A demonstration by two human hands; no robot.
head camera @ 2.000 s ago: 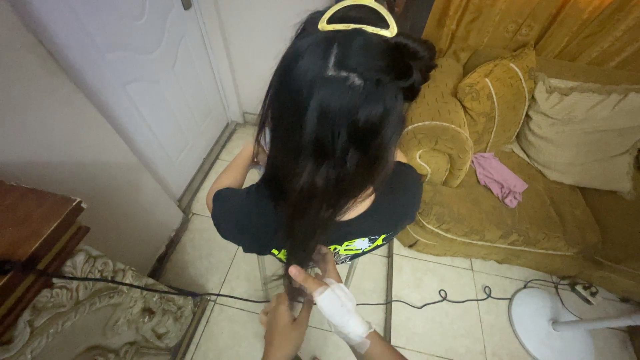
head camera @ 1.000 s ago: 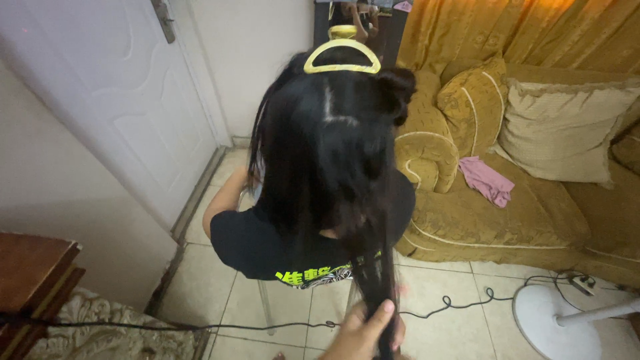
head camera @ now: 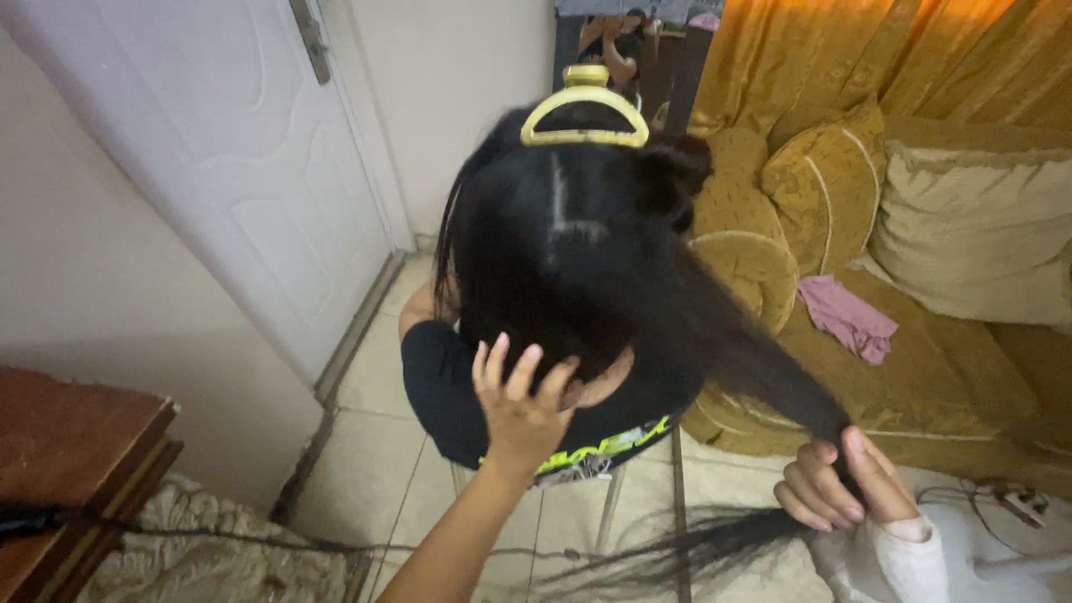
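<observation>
A seated person with long dark hair (head camera: pixel 519 268) faces away from me, in a black T-shirt (head camera: pixel 435 402) with yellow-green print. A yellow claw clip (head camera: pixel 586 138) sits at the top of the head, and a parting shows just below it. My left hand (head camera: pixel 523 402) lies with spread fingers against the hair at the nape, its fingertips partly in the strands. Out to the right, my right hand (head camera: pixel 846 486), wrapped in white at the wrist, grips a long section of hair (head camera: pixel 754 360) pulled taut from the head. The loose ends trail leftward below it.
At right stands a mustard sofa (head camera: pixel 946 377) with cushions and a pink cloth (head camera: pixel 847 318). A white door (head camera: pixel 209 167) is at left, a brown wooden piece (head camera: pixel 75 444) at lower left. A black cable (head camera: pixel 251 540) crosses the tiled floor. A white stand base (head camera: pixel 988 536) is at lower right.
The gripped hair, hanging down behind the back a second ago, now stretches out to the right in my right hand. My left hand has come up to the nape.
</observation>
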